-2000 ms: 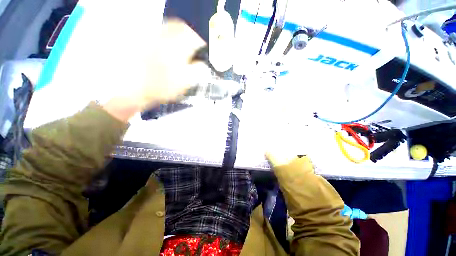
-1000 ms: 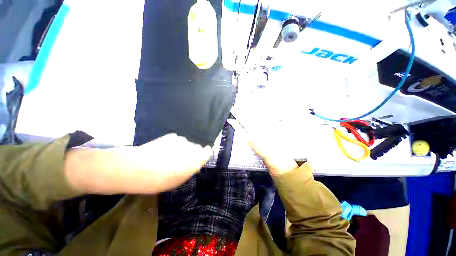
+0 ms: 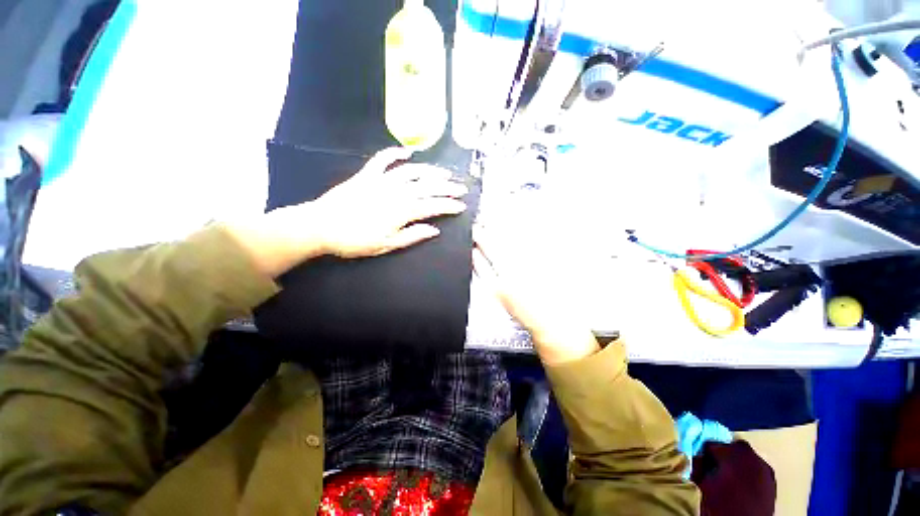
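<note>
A black fabric panel lies flat on the white table, running from beyond the yellow-green oval down over the front edge. My left hand lies flat on the panel, fingers apart, tips near the needle area. My right hand is at the panel's right edge, washed out by glare; whether its fingers grip the edge cannot be told. The presser foot area is bright and unclear. Plaid fabric shows below the table edge, over the lap.
The white Jack sewing machine spans the back right, with a blue tube curving down. Scissors with red and yellow handles, black jagged strips and a yellow ball lie at right. A maroon cloth is below.
The black panel now covers the narrow dark strip and reaches over the table edge. My left hand has moved from the front edge up onto the panel. My right hand stays near the same place.
</note>
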